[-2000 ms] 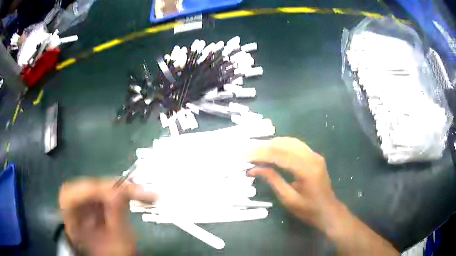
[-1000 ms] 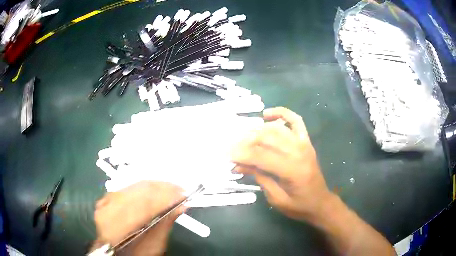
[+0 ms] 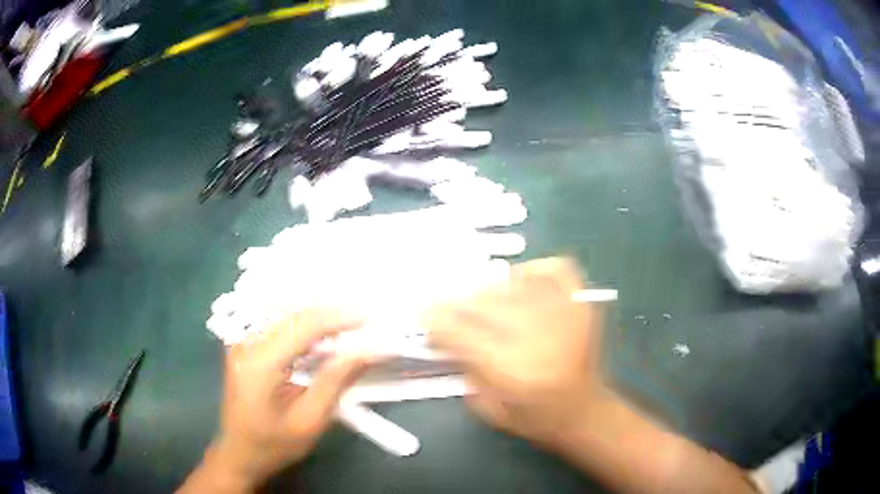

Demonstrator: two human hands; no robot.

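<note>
White tubes (image 3: pixel 376 256) lie in a glaring pile that merges into one bright patch. My left hand (image 3: pixel 280 391) is at the pile's lower left, fingers closed around a slim white tube. My right hand (image 3: pixel 531 357) is at the pile's lower right, palm down and blurred; a white end (image 3: pixel 594 294) sticks out past its back, apparently from a tube held in it. Glare and fingers hide where the pieces meet. One tube (image 3: pixel 381 429) lies slanted below the pile. Dark strips with white ends (image 3: pixel 357 116) lie fanned behind the pile.
A clear bag of white parts (image 3: pixel 762 174) lies at right. Pliers (image 3: pixel 113 410) and a grey metal bar (image 3: pixel 76 212) lie at left. A red container (image 3: pixel 60 92) is at far left; a blue tray (image 3: pixel 8 376) is at the left edge.
My left hand has moved slightly right, and the dark strip seen in it no longer shows. My right hand has moved slightly down, with a white end now visible beyond it. The view has shifted slightly.
</note>
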